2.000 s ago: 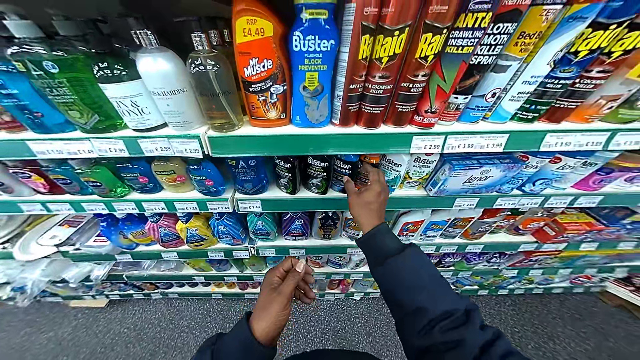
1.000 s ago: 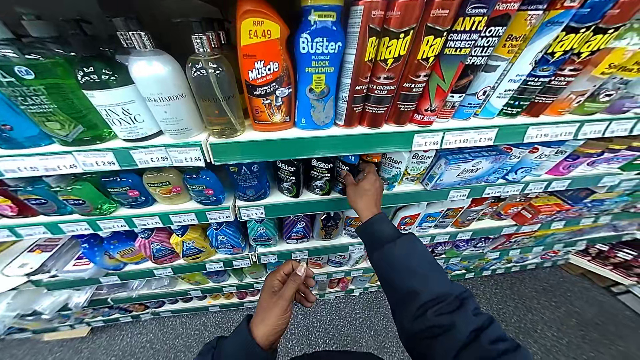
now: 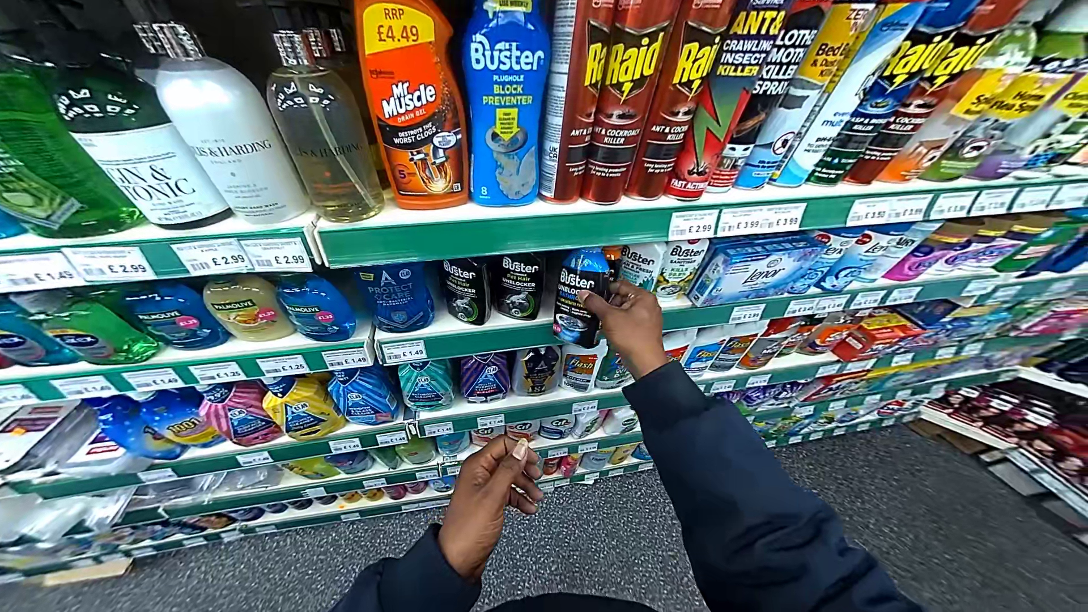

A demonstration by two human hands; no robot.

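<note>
My right hand [image 3: 631,327] grips a black Buster unblocker bottle with a blue top [image 3: 580,299] at the front edge of the second shelf, its base overlapping the shelf's green edge. To its left stand two black Buster pet hair unblocker bottles [image 3: 520,289]. White Buster bottles [image 3: 682,268] are just behind and to the right of my hand. My left hand [image 3: 495,501] is lower, before the bottom shelves, thumb and fingertips together; whether something small is pinched between them cannot be told.
Above, the top shelf edge [image 3: 510,234] bears an orange Mr Muscle drain gel bottle [image 3: 414,106], a blue Buster plughole bottle [image 3: 507,106] and several red Raid cans [image 3: 625,102]. A Lenor box [image 3: 752,268] lies right of my hand. Flash bottles [image 3: 581,368] stand below. Grey carpet [image 3: 586,544] covers the floor.
My right hand has drawn the black bottle forward from the row to the shelf's edge, so its front now shows. My left hand stays low with fingertips together. The view has shifted somewhat.
</note>
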